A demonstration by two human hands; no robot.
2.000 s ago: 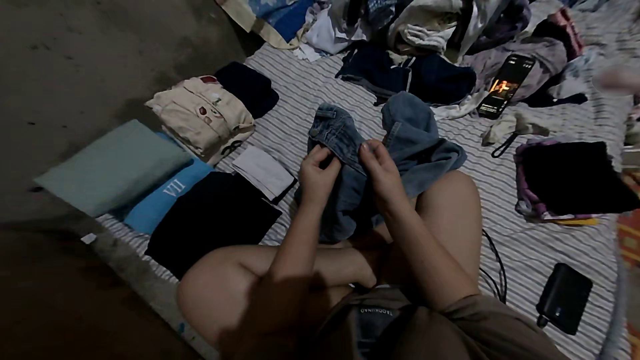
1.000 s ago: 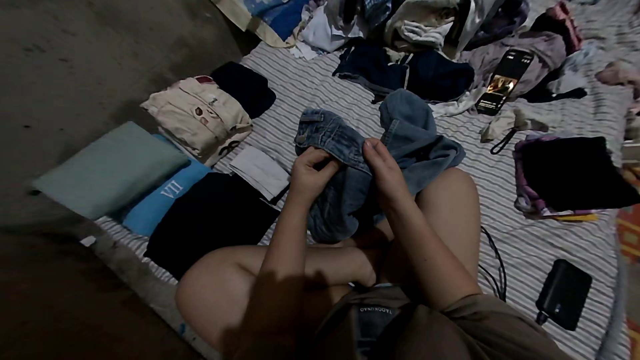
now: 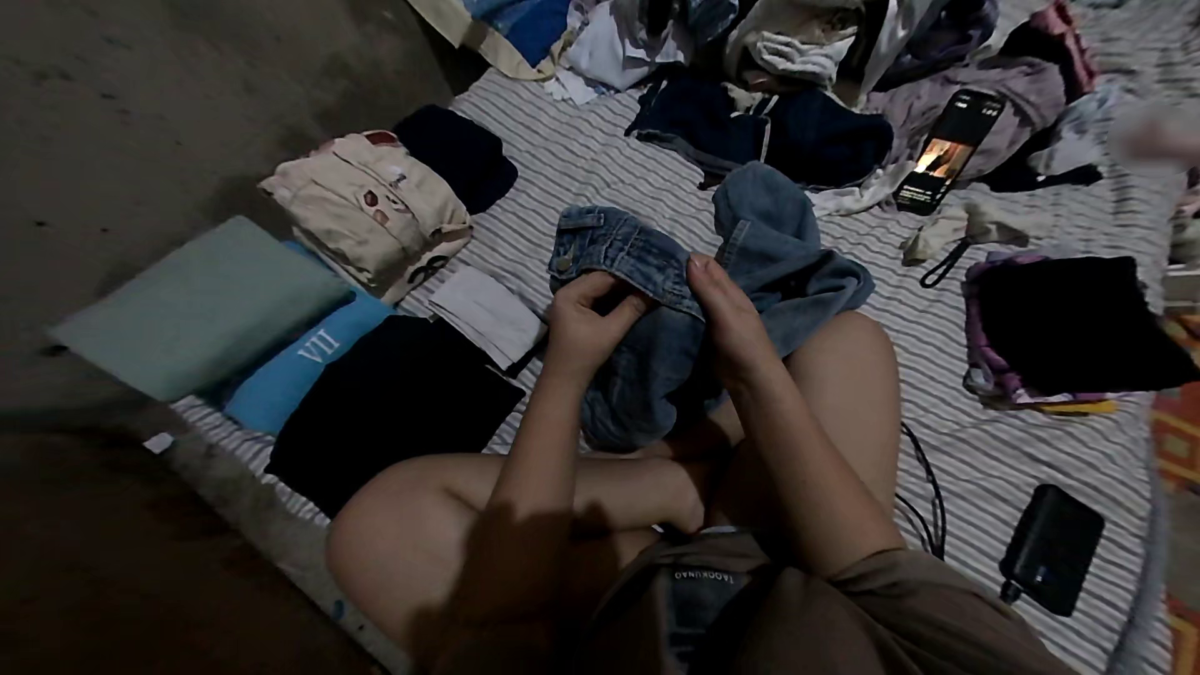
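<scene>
Blue denim jeans (image 3: 647,375) lie bunched over my crossed legs, with one leg of the garment spread to the right across my knee. My left hand (image 3: 595,319) pinches the waistband near its metal button, fingers tucked at the inner edge. Further right along the same waistband, my right hand (image 3: 731,314) grips it with the thumb on top. The waistband is lifted and faces up between both hands. Part of the jeans is hidden behind my right hand and forearm.
Folded clothes lie left: a beige garment (image 3: 375,211), a green one (image 3: 206,305) and a black one (image 3: 394,403). A clothes heap (image 3: 769,131) with a lit phone (image 3: 952,150) is ahead. Right are a folded black cloth (image 3: 1069,323) and a power bank (image 3: 1055,548). Another person's blurred hand (image 3: 1158,136) shows far right.
The waistband end with the button has shifted a little left and is spread wider. Both hands keep hold of the jeans.
</scene>
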